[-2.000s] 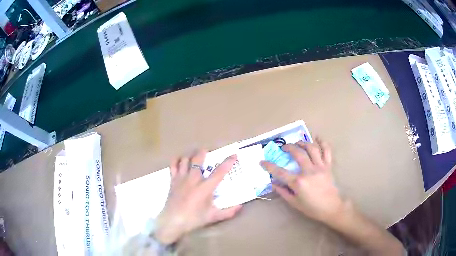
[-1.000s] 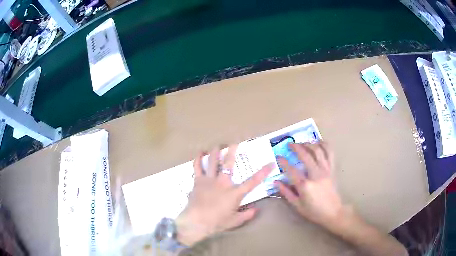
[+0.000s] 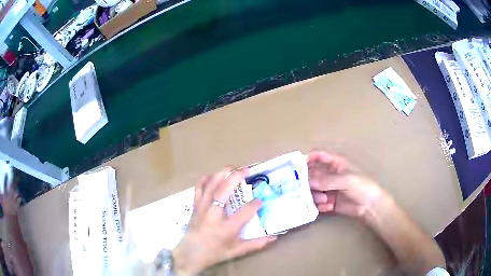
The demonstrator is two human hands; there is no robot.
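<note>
A white retail box [image 3: 156, 221] lies on the cardboard bench cover in front of me. A whitish blister tray [image 3: 293, 207] shows at its right, with a dark curved part and a light-blue insert [image 3: 267, 192] in it. A white printed leaflet [image 3: 239, 200] lies on the tray under my fingers. My left hand [image 3: 218, 221] rests over the leaflet and tray, thumb at the blue insert. My right hand [image 3: 339, 186] is at the tray's right end, fingers curled against its edge. The join of box and tray is hidden by my left hand.
White boxes [image 3: 94, 221] lie at the left and more boxes [image 3: 465, 102] at the right. Blue-white papers [image 3: 394, 90] lie at the back right near small white pieces [image 3: 447, 144]. The green belt [image 3: 215, 54] carries a box [image 3: 88, 102]. Another person's arm [image 3: 15, 237] shows far left.
My right hand has moved off the blue insert to the tray's right end. More of the tray shows. The belt box has moved left and nearer. Another person's arm has appeared at left.
</note>
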